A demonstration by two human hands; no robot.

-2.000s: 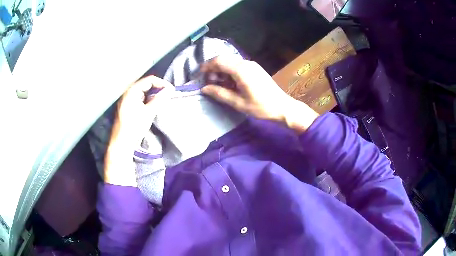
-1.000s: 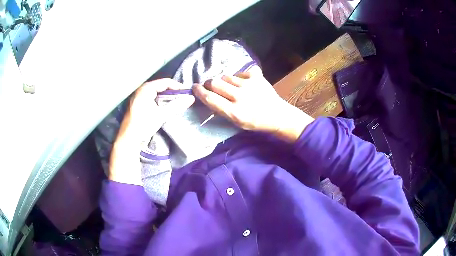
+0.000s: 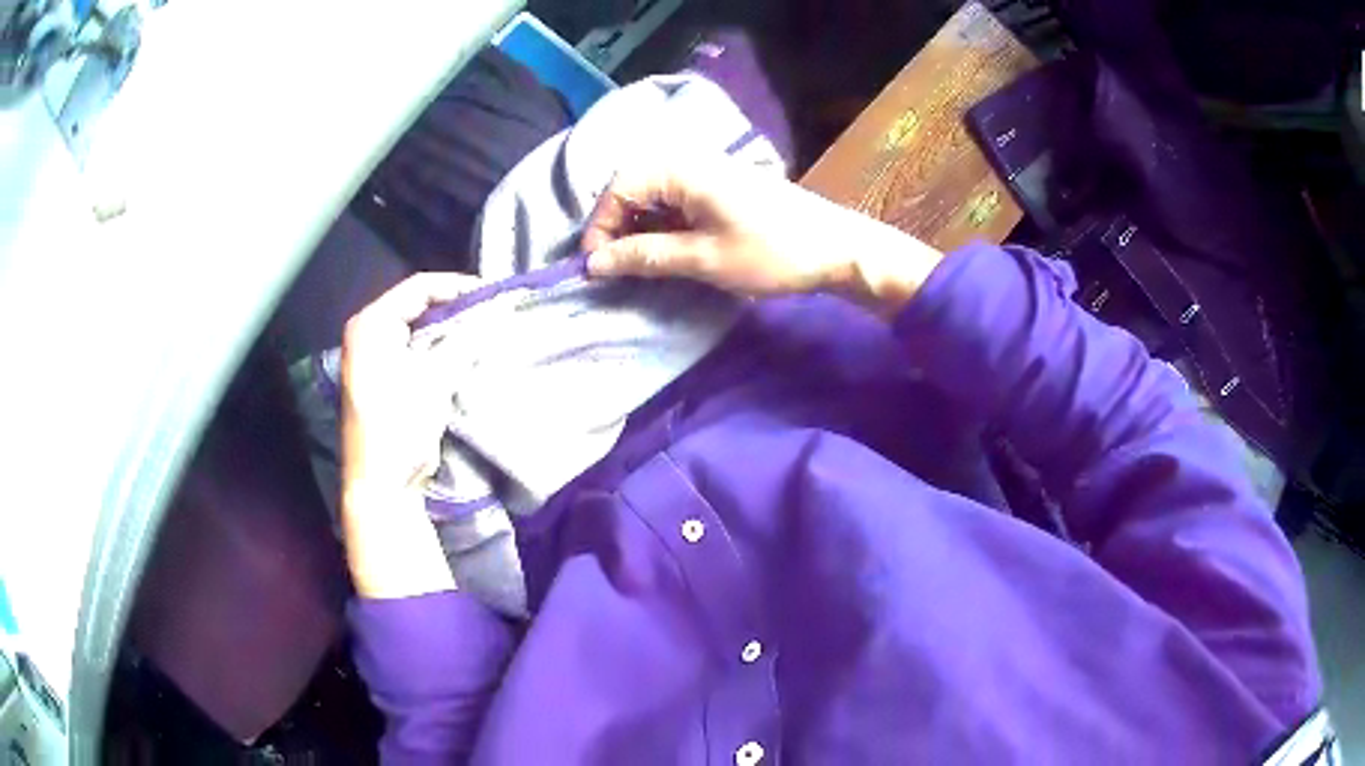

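A pale grey-lilac garment lies in the lap beside the white table edge. A narrow purple seam runs across it between my two hands. My left hand pinches the seam's left end. My right hand pinches its right end between thumb and fingers. The cloth hangs in folds below and bunches up behind the seam. A purple part of the garment shows at its top. No tool can be made out in either hand.
The white curved table fills the left side, with machine parts at its far corner. A brown wooden board is at the upper right. Dark purple garments with short white marks lie to the right. A blue-edged object is beyond the table edge.
My hands have moved apart, and a longer stretch of seam shows between them. The view has shifted, showing less tabletop and more dark cloth behind the garment.
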